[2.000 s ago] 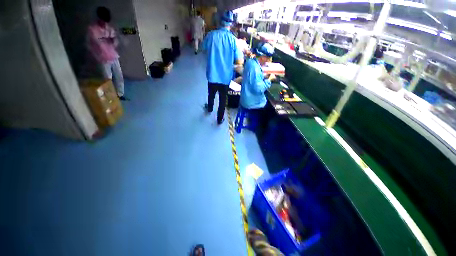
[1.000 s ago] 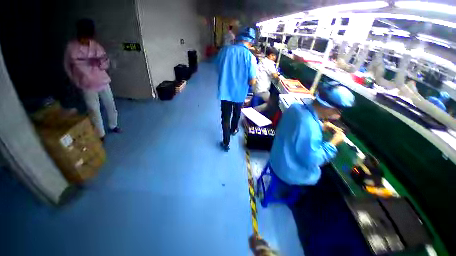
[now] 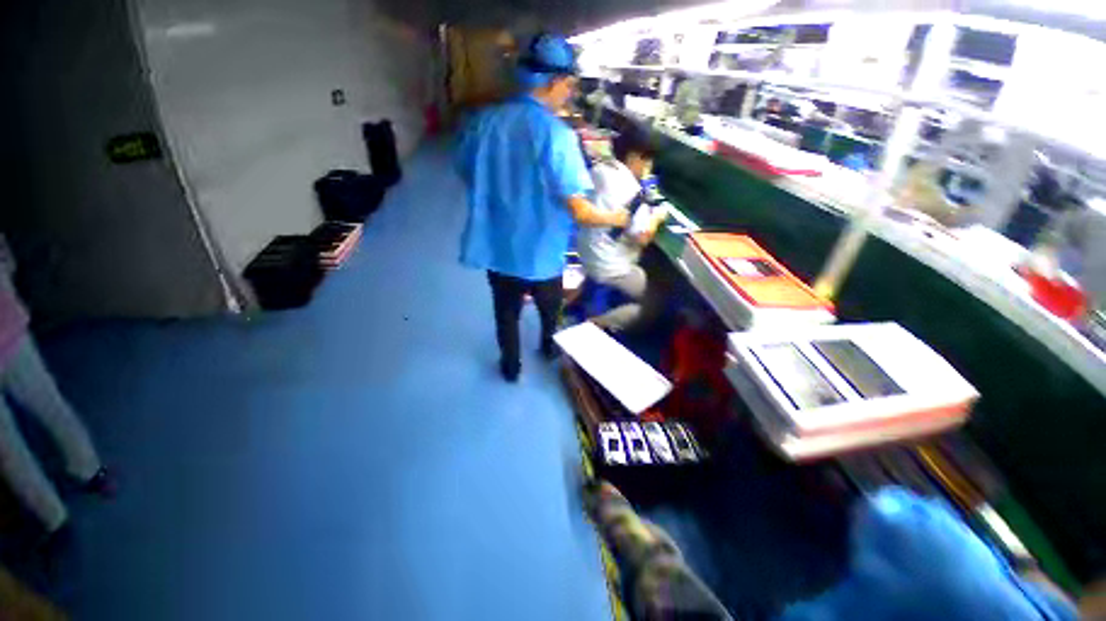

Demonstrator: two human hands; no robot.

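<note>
Neither of my hands can be made out. A blurred, patterned shape (image 3: 655, 564) rises from the bottom edge; I cannot tell whether it is a sleeve or a leg. Nearest on the line bench is a stack of white foam-lined trays (image 3: 928, 388), its top tray holding two dark rectangular devices (image 3: 857, 368). Behind it is a stack topped by an orange-red tray (image 3: 794, 289). Beside the bench, a white slab (image 3: 616, 366) lies at a slant above a black container holding black-and-white items (image 3: 649, 443).
A person in a blue smock (image 3: 522, 188) stands in the aisle. A person in pale clothes (image 3: 613, 243) sits at the line. A blue cap (image 3: 910, 546) is at the bottom right. Black bins (image 3: 285, 269) stand by the wall. Light trousers (image 3: 43, 406) show at left.
The view has moved forward along the aisle. The tray stacks are now close, and the blue-smocked worker seated at the bench has slid to the bottom right. The blue floor bin has left the view.
</note>
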